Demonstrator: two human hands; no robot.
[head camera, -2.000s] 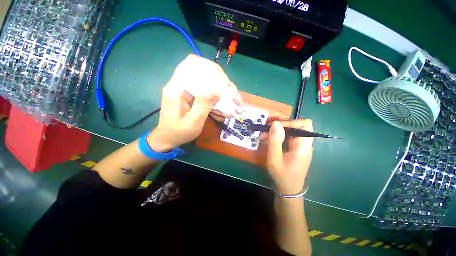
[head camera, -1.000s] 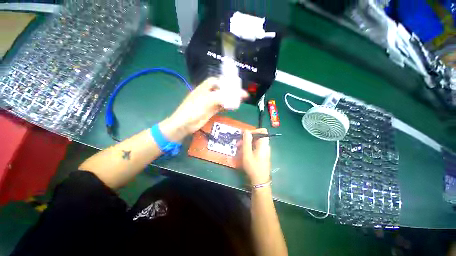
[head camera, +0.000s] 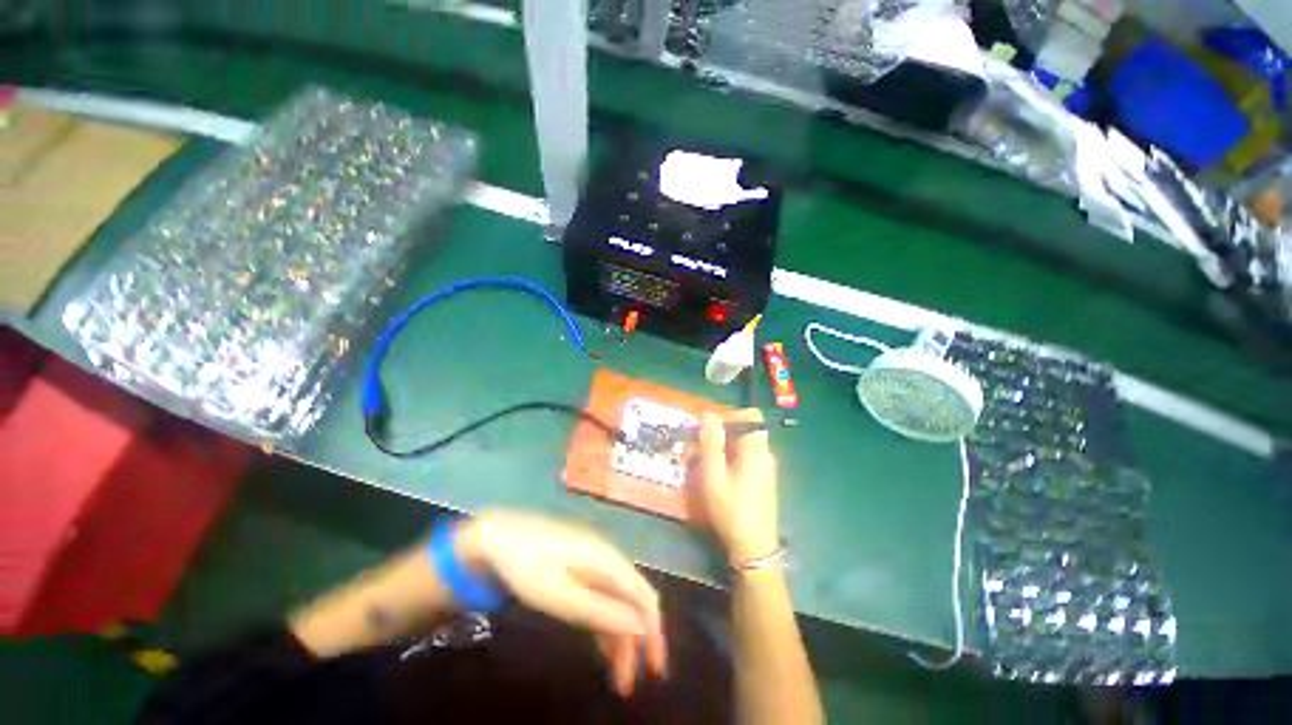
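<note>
The white fixture (head camera: 655, 442) with a dark centre lies on the orange-brown mat (head camera: 602, 479). My right hand (head camera: 730, 482) is at the fixture's right side and holds dark tweezers (head camera: 765, 426), held like a pen. Their tip is blurred over the fixture. My left hand (head camera: 567, 578) is blurred, empty, fingers apart and hanging down, in front of the bench edge below the mat. The white squeeze bottle (head camera: 730, 356) with a yellow tip stands behind the mat, near the black box.
The black box (head camera: 666, 269) with white tissue on top stands behind the mat. A blue cable (head camera: 468, 288) curves at left, beside stacked clear trays (head camera: 284, 269). A red packet (head camera: 779, 375), a fan (head camera: 921, 394) and another tray (head camera: 1063, 496) are at right. A red bin (head camera: 114, 496) is lower left.
My left hand has let go of the squeeze bottle, which now stands behind the mat, and has moved down off the bench. My right hand stays at the fixture. The view has shifted.
</note>
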